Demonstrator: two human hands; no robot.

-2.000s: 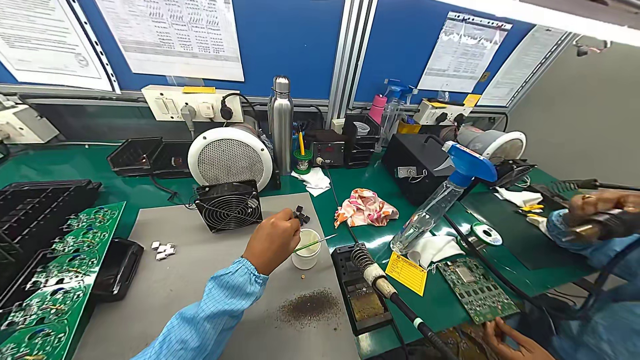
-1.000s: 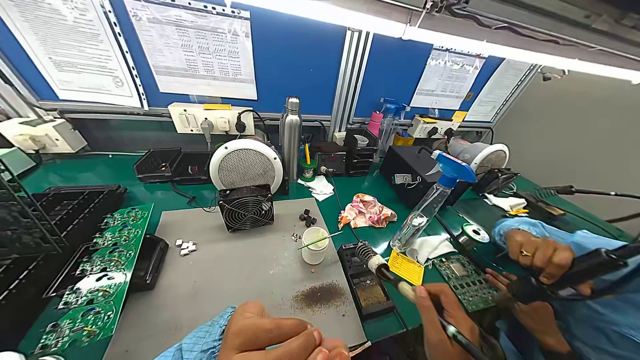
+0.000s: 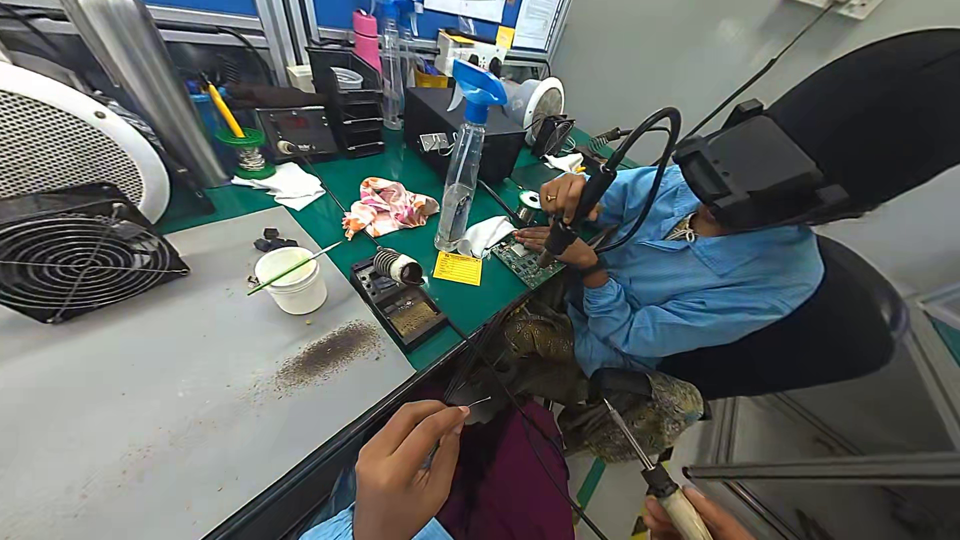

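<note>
My left hand (image 3: pixel 411 465) is low in the middle, in front of the table edge, its thumb and finger pinching a thin wire (image 3: pixel 478 402), likely solder. At the lower right, my right hand (image 3: pixel 701 517) grips the pale handle of a soldering iron (image 3: pixel 675 510), whose bare tip points up and left. The empty coil holder of the iron stand (image 3: pixel 397 266) rises over its black tray on the green table. Left of it, a white plastic cup (image 3: pixel 296 289) has a green brush lying across its rim. Dark brown granules (image 3: pixel 330 352) lie scattered on the grey mat.
A co-worker in blue (image 3: pixel 697 277) sits at the right, holding a black tool over a circuit board (image 3: pixel 525 259). A spray bottle (image 3: pixel 459 180), crumpled cloth (image 3: pixel 390 206) and yellow card (image 3: pixel 457 268) lie between. A black fan (image 3: pixel 82 255) stands left; a cable hangs past the table edge.
The soldering iron, in its stand two seconds ago, is now out of it in my right hand. My left hand has left the area by the white cup. The view has swung right.
</note>
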